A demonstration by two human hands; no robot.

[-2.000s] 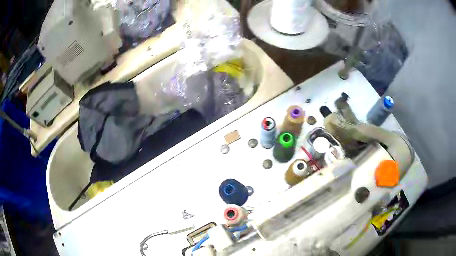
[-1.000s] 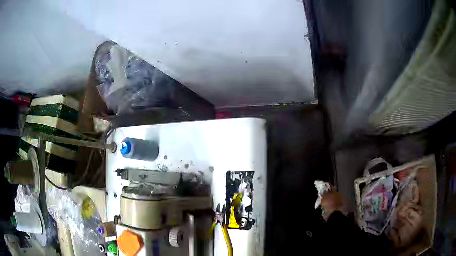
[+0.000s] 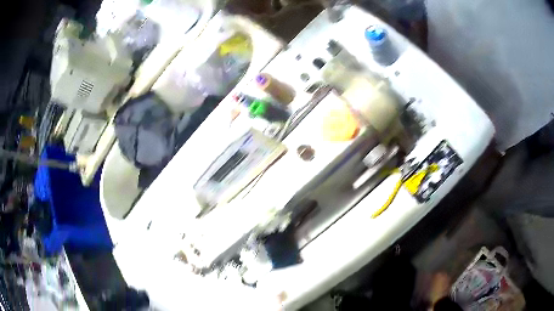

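The white sewing machine head (image 3: 328, 164) lies diagonally across its white table (image 3: 176, 225). Its grey control panel (image 3: 234, 163) faces up. An orange block (image 3: 340, 124) sits on the head. Behind it stand small spools: a green-topped one (image 3: 260, 109), a purple-topped one (image 3: 273, 87) and a blue-topped one (image 3: 378, 39). My right hand (image 3: 438, 288) is a small blur at the lower right, beyond the table's front edge; whether it holds anything cannot be seen. My left hand is not in view.
A black-and-yellow card (image 3: 436, 173) lies at the table's right end, beside a yellow cord (image 3: 389, 197). Dark grey cloth (image 3: 144, 127) lies in the trough behind. A blue crate (image 3: 73, 203) stands at the left. A bag of mixed items (image 3: 483, 282) is at the lower right.
The view has swung back left over the machine and its table. My right hand, earlier by a white scrap near the container of items, now shows lower and blurred; the scrap is no longer discernible.
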